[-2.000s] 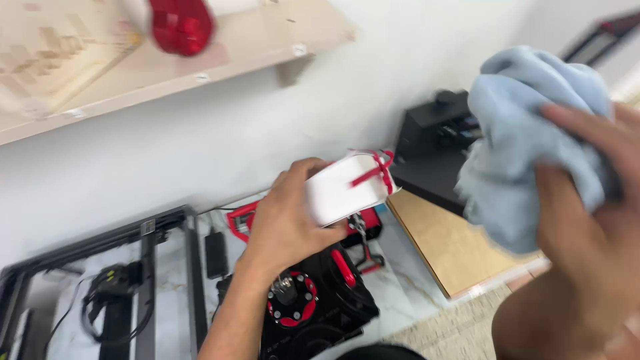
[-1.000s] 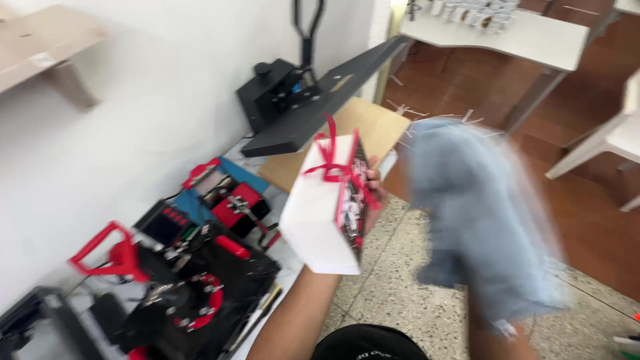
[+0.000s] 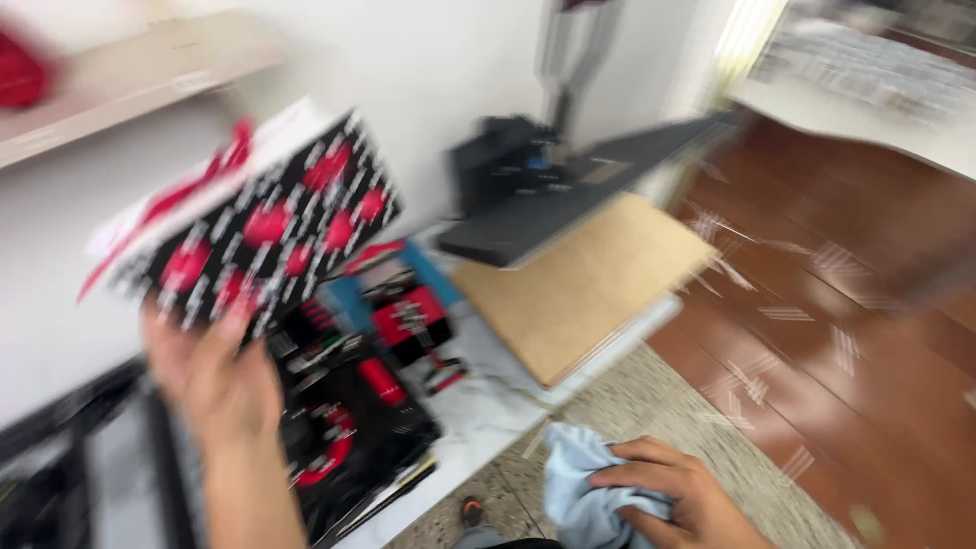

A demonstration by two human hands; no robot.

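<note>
My left hand (image 3: 221,374) holds up a gift box (image 3: 267,229) by its lower edge. The box is tilted, with a black face patterned in red and white, a white side and a red ribbon. Below and to the right of it, my right hand (image 3: 663,488) grips a crumpled light blue cloth (image 3: 583,476), low over the speckled floor. Motion blurs the box and my left hand.
A heat press (image 3: 534,206) stands over a tan board (image 3: 587,282) on the marble-look table (image 3: 488,396). Red and black equipment (image 3: 358,427) lies below the box. A wall shelf (image 3: 137,76) is at upper left.
The box has turned so its patterned face shows broadly, and it is now farther left in view. The cloth, spread in motion a second ago, is now bunched and lower. The view has swung.
</note>
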